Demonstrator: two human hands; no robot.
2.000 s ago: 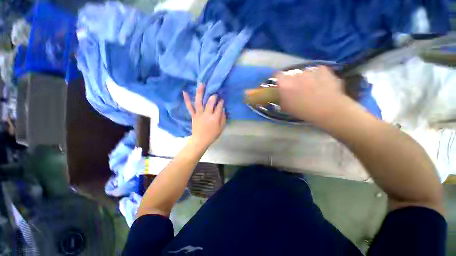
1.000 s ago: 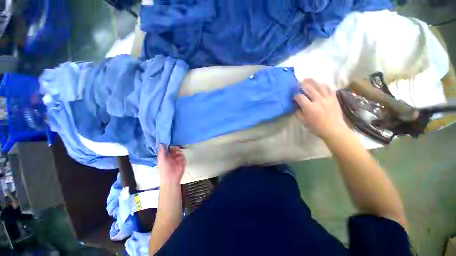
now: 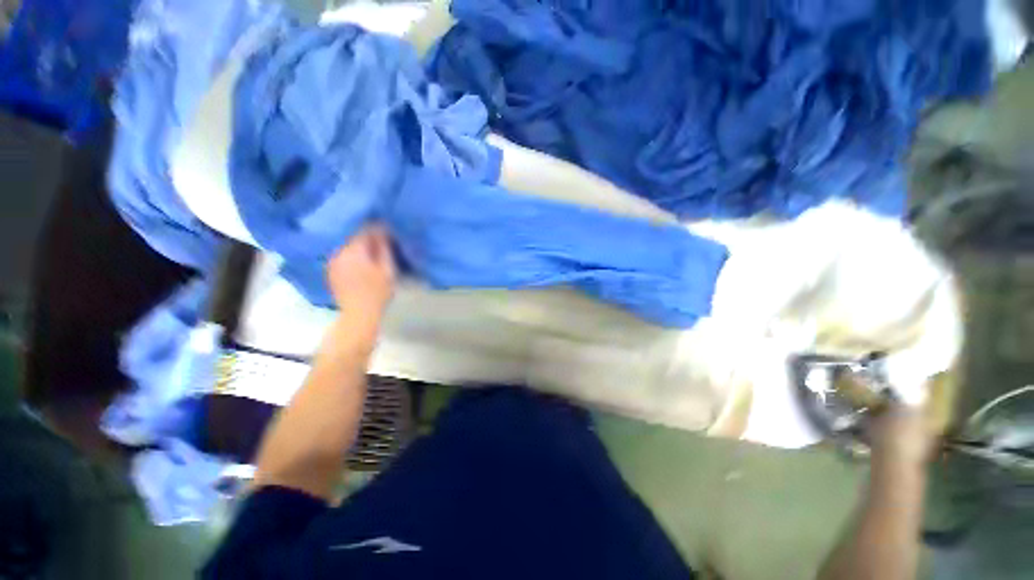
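Note:
A mid-blue shirt sleeve (image 3: 544, 244) lies along the pale pressing board (image 3: 533, 329), its narrow end to the right and some creases near that end. The rest of the shirt (image 3: 329, 125) is bunched at the left. My left hand (image 3: 363, 272) is closed on the shirt cloth at the sleeve's left part; it is a little blurred. My right hand (image 3: 896, 419) is at the steam iron (image 3: 833, 391) at the board's right end and is closed round its handle. The fingers are blurred and partly hidden.
A large crumpled heap of darker-blue shirts (image 3: 726, 102) lies along the far side. White rumpled cloth (image 3: 850, 283) covers the board's right end. Paler blue garments (image 3: 159, 136) hang round the left end, with more below (image 3: 170, 374). A pale cable (image 3: 1003, 402) runs at the right.
My right hand has left the sleeve's end and moved right onto the iron. The iron's position in view is lower. The sleeve now slants down to the right, and my left hand still grips cloth.

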